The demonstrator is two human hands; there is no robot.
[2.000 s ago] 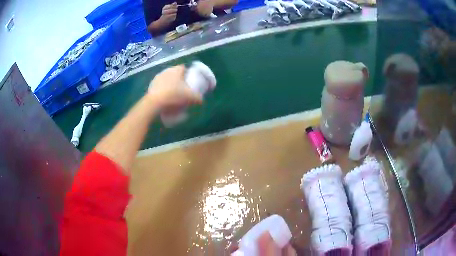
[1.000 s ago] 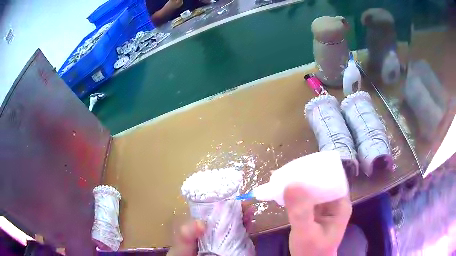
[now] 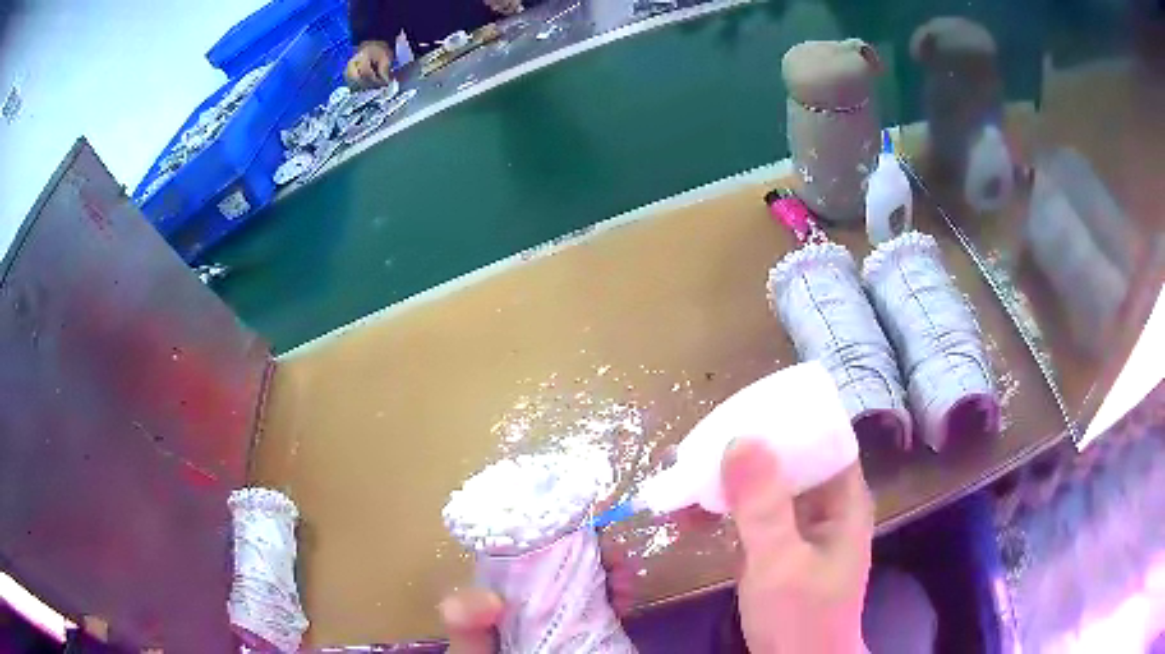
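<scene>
My right hand point(image 3: 805, 543) grips a white squeeze bottle point(image 3: 779, 441) lying nearly level, with its blue nozzle point(image 3: 613, 516) pointing left. The nozzle tip is at the right side of a white tubular piece point(image 3: 549, 594), just under its ruffled rim point(image 3: 530, 498). My left hand point(image 3: 473, 613) holds this piece near the front edge; only a thumb or finger shows on its left side, and the rest is hidden or cut off. Two more tubular pieces lie side by side at the right point(image 3: 841, 335) point(image 3: 930, 335). Another stands or lies at the far left point(image 3: 266, 569).
A grey-beige tumbler point(image 3: 833, 141), a small blue-tipped bottle point(image 3: 888, 198) and a pink tube point(image 3: 797, 217) are at the board's back right. Side panels flank the tan board point(image 3: 422, 396). Beyond it are a green belt point(image 3: 511, 179), a blue crate point(image 3: 211, 173) and another person's hand point(image 3: 371, 64).
Since two seconds ago, my left hand has come from over the belt to a tubular piece, and the bottle has risen to its rim. Over the last second, piece and nozzle shifted slightly left.
</scene>
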